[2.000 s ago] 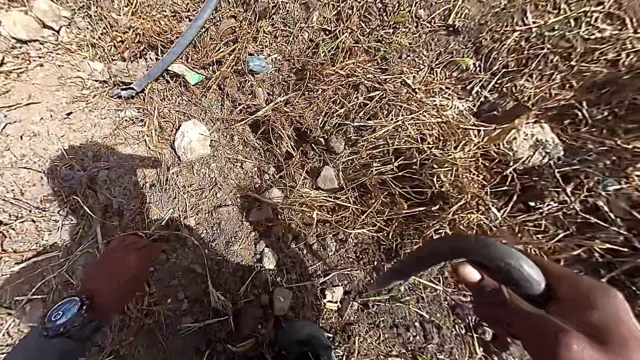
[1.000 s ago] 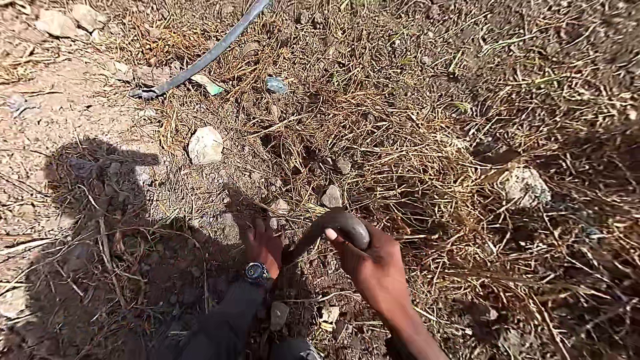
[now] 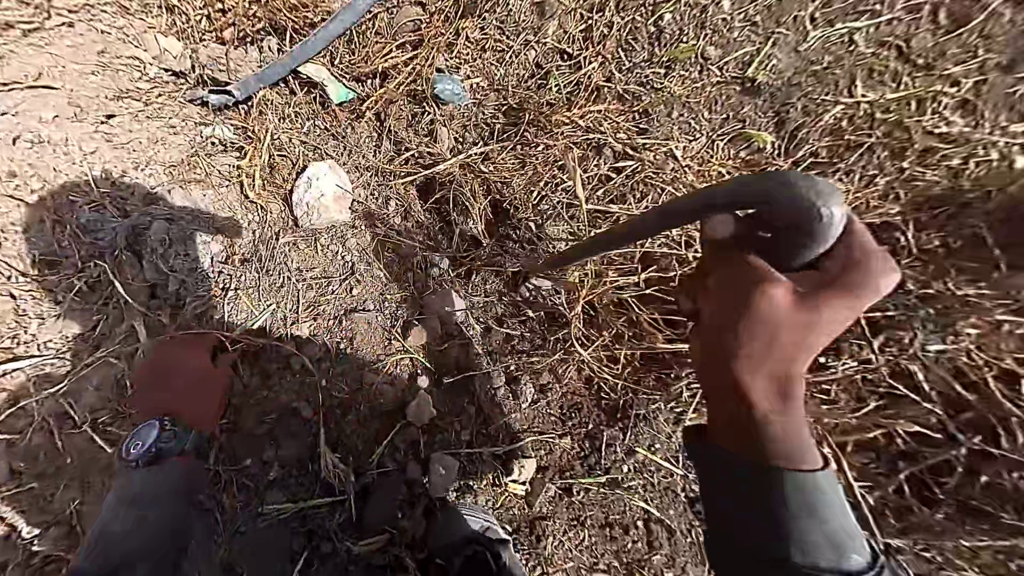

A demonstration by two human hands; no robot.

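My right hand (image 3: 768,312) is closed around the thick end of a curved, dark tool (image 3: 672,212), which looks like a sickle; the handle is mostly hidden in the fist. Its narrow tip points left and touches or hangs just above the soil and dry stalks (image 3: 624,320). At the lower left, in shadow, my left hand (image 3: 180,380) is low over the ground, with a wristwatch (image 3: 148,442) on the wrist. Its fingers are blurred and dark, so whether it holds anything cannot be made out.
A pale stone (image 3: 322,194) lies left of centre. Beyond it are a grey hose or strip (image 3: 300,52), a green-and-white scrap (image 3: 328,83) and a bluish scrap (image 3: 450,88). Smaller stones (image 3: 420,409) lie near a shoe (image 3: 480,528) at the bottom edge.
A second ago both hands were close together near the middle, by the curved tool. Since then my left hand has moved left, and my right hand has moved right with the tool.
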